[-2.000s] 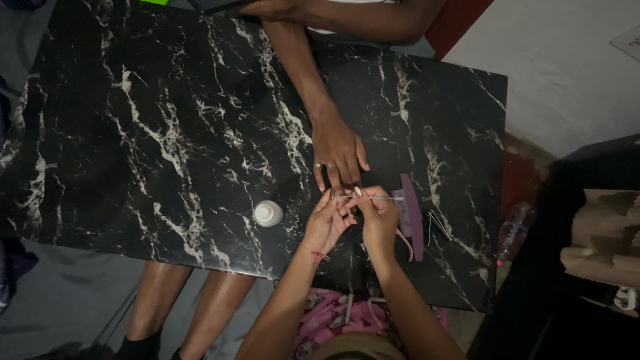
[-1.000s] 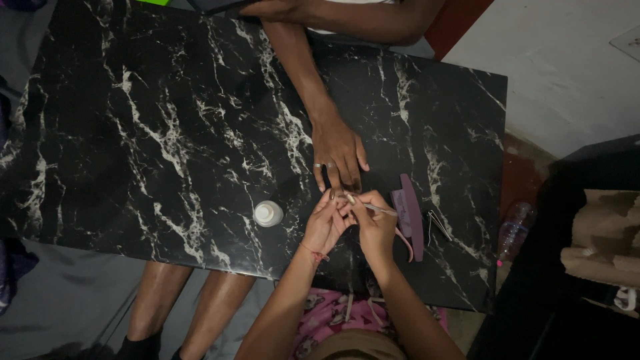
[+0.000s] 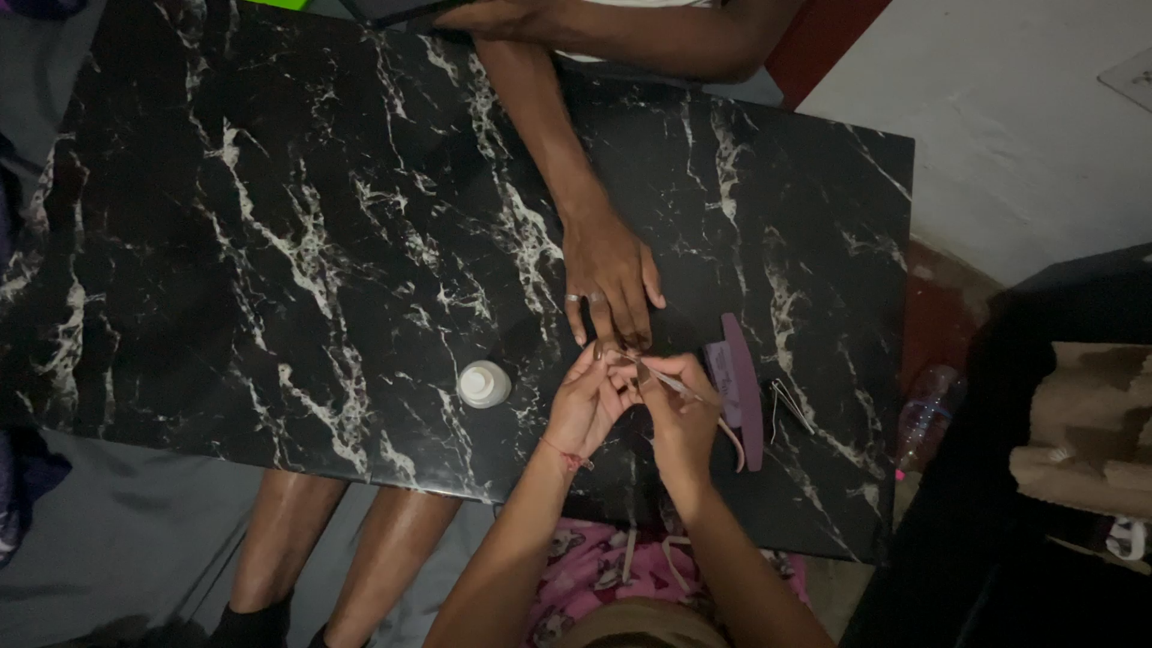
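My left hand (image 3: 585,400), with a red string bracelet at the wrist, holds a fingertip of another person's hand (image 3: 612,270), which lies palm down on the black marbled table (image 3: 360,234) and wears rings. In my right hand (image 3: 679,405) is a thin, light-coloured stick-like tool (image 3: 664,379), its tip close to that person's nails; its exact kind cannot be told. A white-capped bottle (image 3: 484,384) stands to the left of my hands. Just right of my right hand lies a purple object with a long curved edge (image 3: 741,391), perhaps a nail-care item.
A small metal implement (image 3: 792,407), possibly a nail clipper, lies right of the purple object. Beyond the table's right edge are a clear plastic bottle (image 3: 931,414) and brown cloth or cardboard (image 3: 1080,423). Another person's legs (image 3: 297,531) show below the table's lower edge.
The thin tool in my right hand has shifted in angle. The other person's hand and the bottle have stayed in place.
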